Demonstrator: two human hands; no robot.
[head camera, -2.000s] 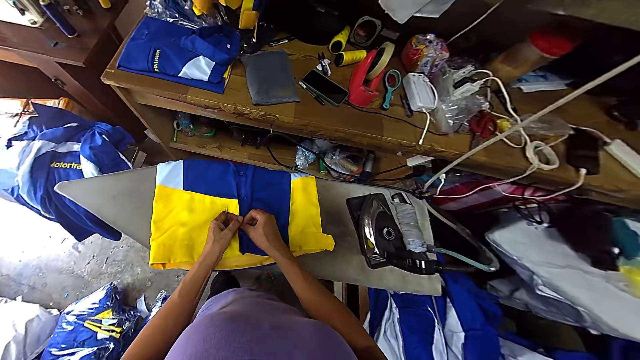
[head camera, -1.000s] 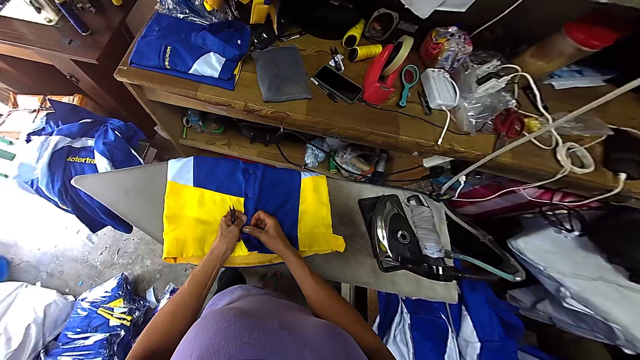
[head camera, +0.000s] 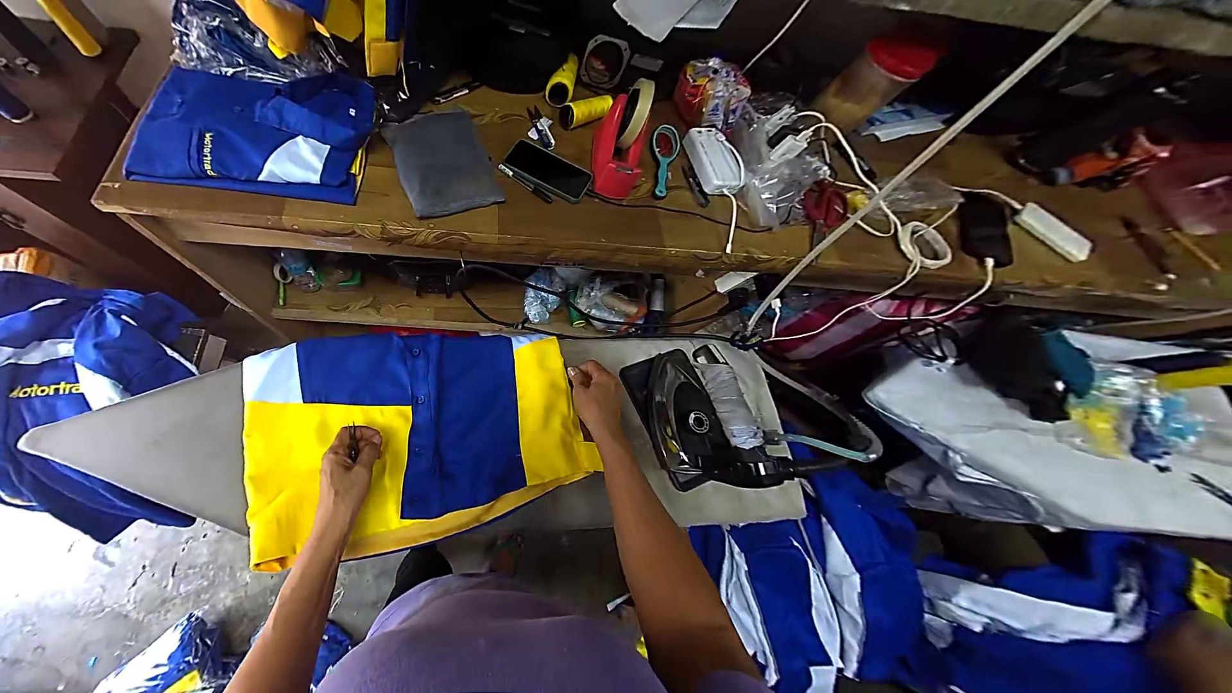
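A blue, yellow and white buttoned shirt (head camera: 467, 433) lies over the grey padded ironing board (head camera: 144, 448). My left hand (head camera: 349, 462) is over the shirt's yellow panel, its fingers closed on a small dark tool, perhaps thread snips. At the shirt's right edge is my right hand (head camera: 592, 390), thumb and fingers together beside the yellow fabric; whether they pinch the cloth is hard to tell. A steam iron (head camera: 703, 419) rests on a dark plate on the board, just right of that hand.
Behind the board runs a wooden table (head camera: 318, 226) with a folded blue shirt (head camera: 250, 135), grey cloth (head camera: 443, 164), phone (head camera: 546, 170), red tape dispenser (head camera: 618, 154) and white cables. Blue garments (head camera: 789, 577) hang at the front right. A blurred hand (head camera: 1193, 650) shows at the lower right edge.
My hands were together at the middle of the shirt and are now apart. The right one has moved to the shirt's right edge, the left one onto the yellow panel.
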